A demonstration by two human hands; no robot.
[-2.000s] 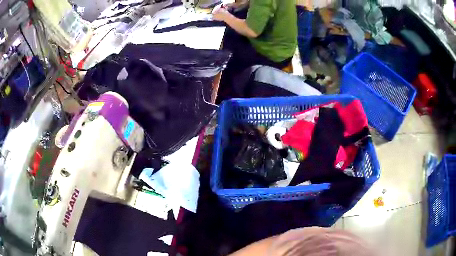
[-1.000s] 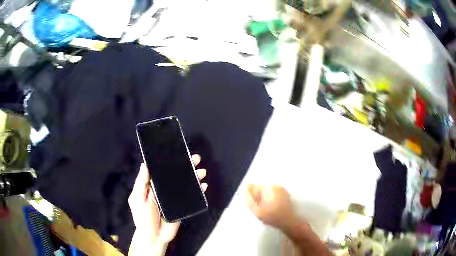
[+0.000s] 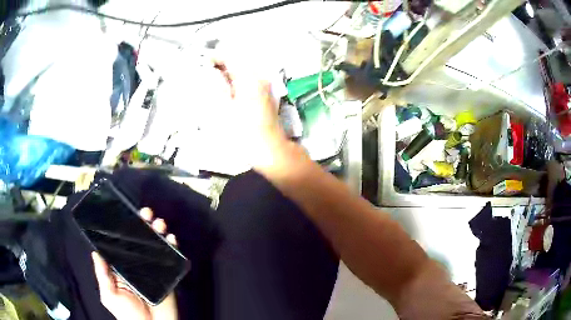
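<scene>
My left hand point(image 3: 119, 290) holds a phone point(image 3: 128, 240) with a dark screen and pale edge, tilted, at the lower left. Dark cloth point(image 3: 269, 250) lies below and behind it in two rounded lobes. My right forearm crosses from the lower right over the dark cloth, and my right hand point(image 3: 269, 144) reaches forward onto a glaring white area. Its fingers are washed out by the light, so whether it holds anything cannot be seen.
A pale open tray point(image 3: 438, 199) at the right holds bottles, spools and a brown box. A green thing point(image 3: 310, 87) and cables lie beyond my right hand. Blue plastic point(image 3: 31, 156) is at the far left. A dark piece point(image 3: 493, 256) lies at the right.
My left hand has moved left and down with the phone, which is tilted more. My right hand has reached forward and left from beside the dark cloth. The view has shifted, showing the tray.
</scene>
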